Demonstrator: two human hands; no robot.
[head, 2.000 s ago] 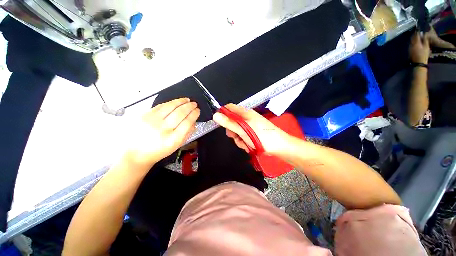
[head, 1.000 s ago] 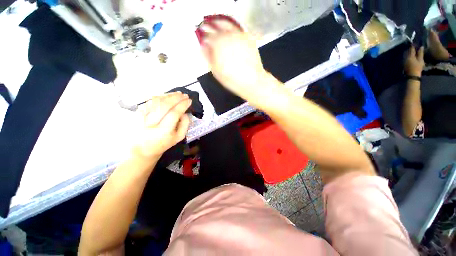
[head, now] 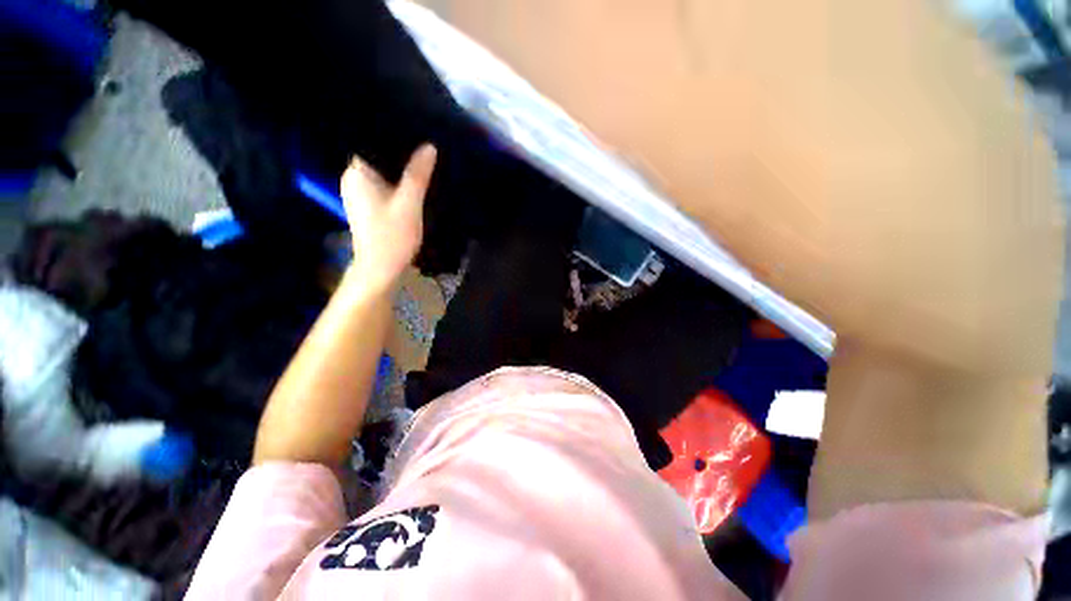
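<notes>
Black fabric [head: 341, 71] hangs at the table's edge at the top left, dark and with few visible folds. My left hand [head: 385, 215] is at its lower border, thumb and a finger apart; whether the other fingers grip the fabric is hidden. My right arm [head: 928, 270] fills the upper right, very close and blurred. The fingers of my right hand cannot be made out, and what it holds cannot be told. The scissors are not visible.
The white table edge [head: 634, 176] runs diagonally from top centre to lower right. A red stool [head: 714, 458] stands below it, with blue plastic and a white piece [head: 796, 413] beside it. Piled dark fabric [head: 153, 317] lies at the left. A grey box-like part [head: 617, 249] shows under the table.
The view has swung to the left. My left hand has left the small black piece on the tabletop for the hanging fabric. My right arm has come up close to the camera.
</notes>
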